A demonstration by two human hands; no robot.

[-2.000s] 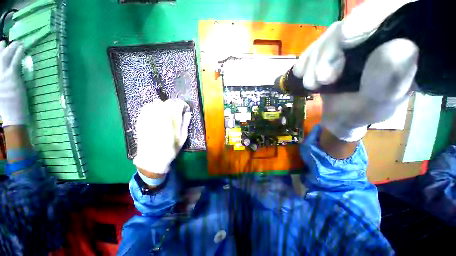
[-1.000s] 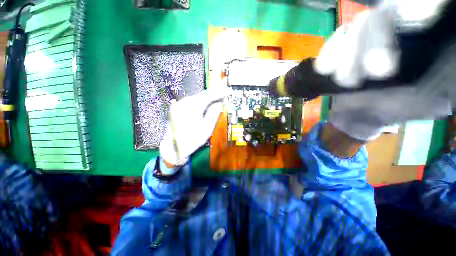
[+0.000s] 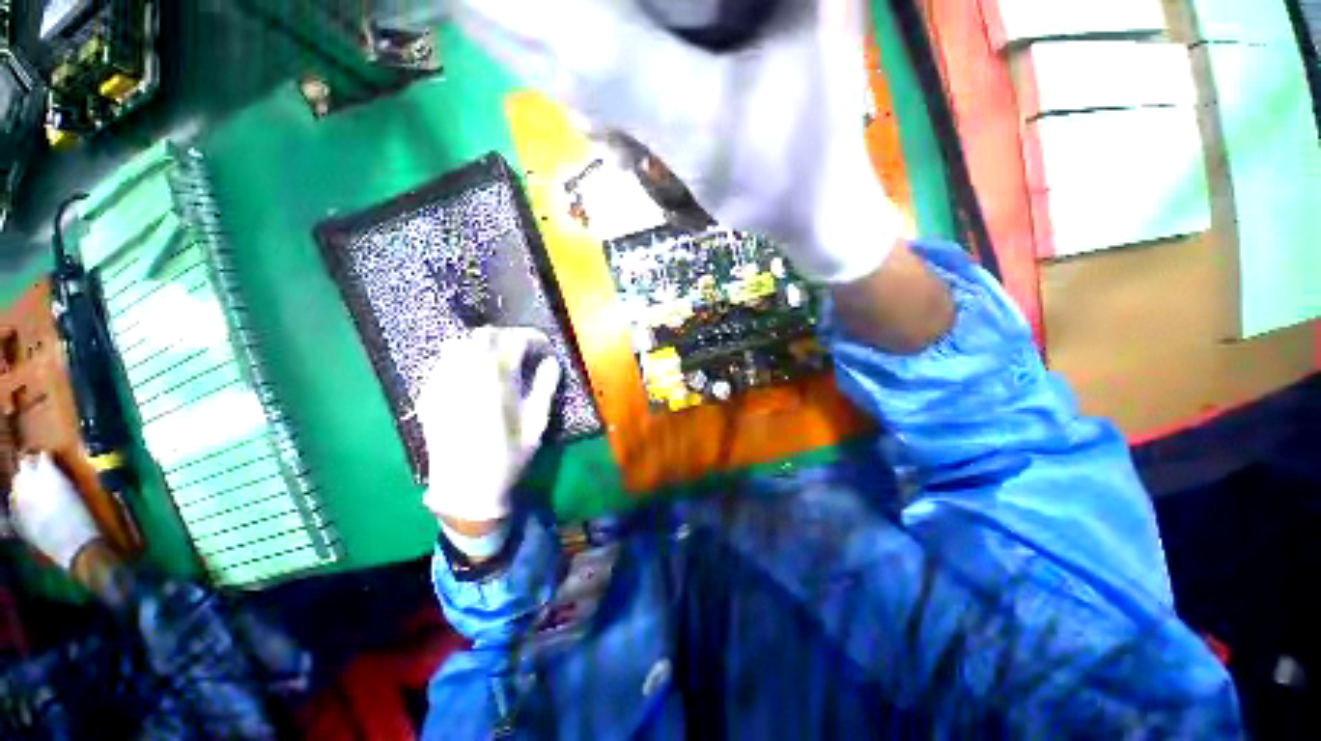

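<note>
My left hand (image 3: 485,420), in a white glove, is over the screws (image 3: 449,268) in the black-rimmed screw tray (image 3: 341,239); its fingertips are too unclear to show a held screw. My right hand (image 3: 739,138), gloved and blurred, is at the top over the orange fixture (image 3: 645,442). It is around the dark electric screwdriver (image 3: 659,181), which is mostly hidden by the hand; its tip is not clear. The green circuit board (image 3: 710,311) lies in the fixture, with a pale metal piece (image 3: 616,196) along its far edge, partly covered.
A row of pale green strips (image 3: 217,391) is left of the tray. Beyond it lie another dark tool with a yellow ring (image 3: 94,377) and another person's gloved hand (image 3: 51,507). Assemblies (image 3: 109,73) stand at the upper left. White sheets (image 3: 1116,174) lie on the red-edged brown board (image 3: 1116,348).
The view has tilted and turned. My left hand has moved from the fixture's edge back over the screws. My right hand with the screwdriver has moved inward over the board's far side.
</note>
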